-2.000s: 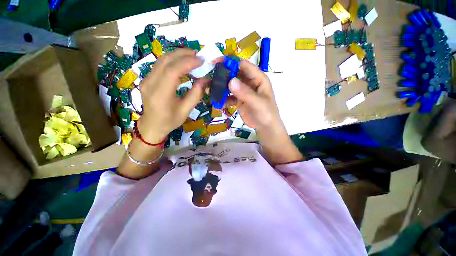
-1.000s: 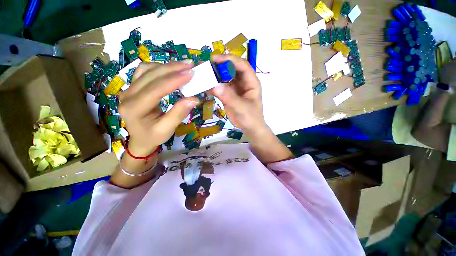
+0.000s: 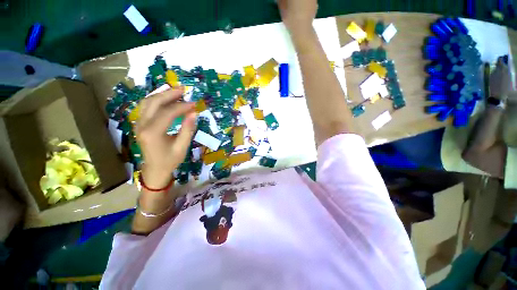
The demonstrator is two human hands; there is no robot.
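My left hand is over the left part of a heap of green circuit boards, amber pieces and white pads. Its thumb and fingers are apart and I see nothing held. My right arm reaches far forward across the white sheet. My right hand is cut off by the top edge, so its fingertips and anything in them are hidden. A blue cell stands out on the white sheet beside the forearm. A blue pack with a white face lies on the green surface beyond.
An open cardboard box at left holds pale yellow scraps. Sorted boards lie on cardboard at right, near grouped blue cells. Another person's arm is at far right. Another blue cell lies at upper left.
The blue pack with the white pad, held between both hands before, no longer shows in them. My right hand has moved far forward. The view has shifted, showing more of the far green surface.
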